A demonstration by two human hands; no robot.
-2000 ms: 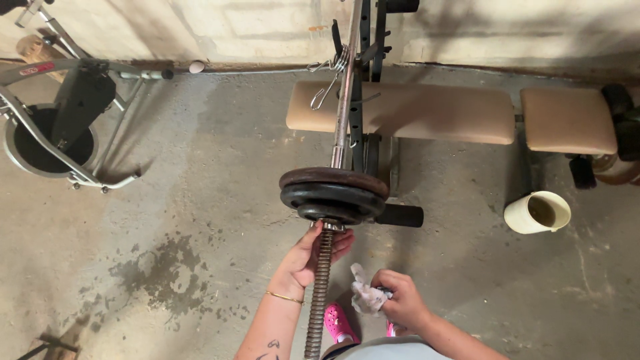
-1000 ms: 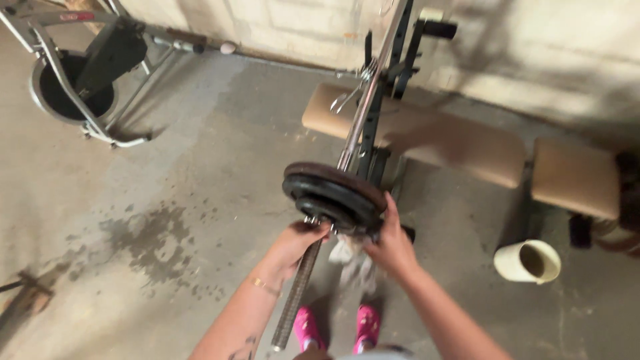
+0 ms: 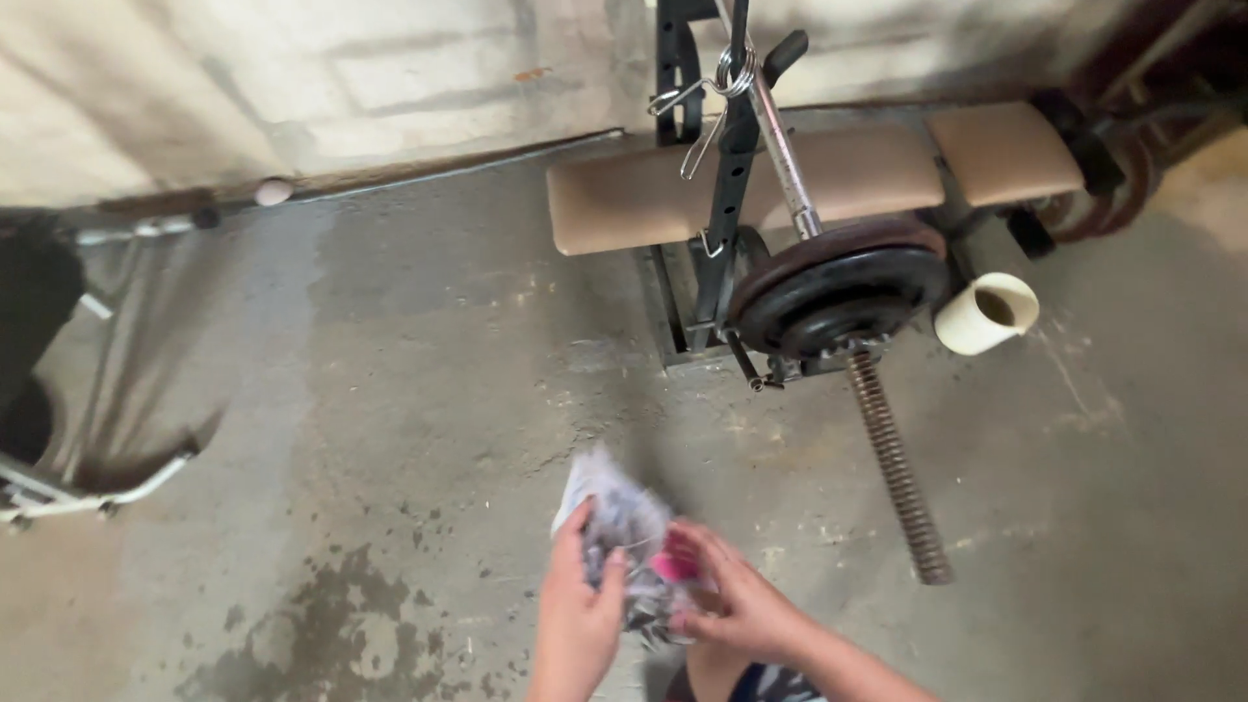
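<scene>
Low in the middle of the view, my left hand grips the left side of a crumpled whitish cloth. My right hand is at the cloth's right side, fingers curled and blurred; whether it grips the cloth is unclear. To the right, black and rusty weight plates sit on a barbell, with a collar against their outer face. The barbell's threaded end points toward me, apart from both hands. A spring clip hangs near the rack upright.
Behind the plates stands a weight bench with tan pads and a black metal rack. A cream bucket is on the floor at right. Exercise equipment with a metal frame stands at left. Dark wet patches mark the concrete floor.
Both hands have left the barbell's collar and plates and are now together at the cloth. The cloth was in my right hand two seconds ago. The view has swung, putting the barbell farther right.
</scene>
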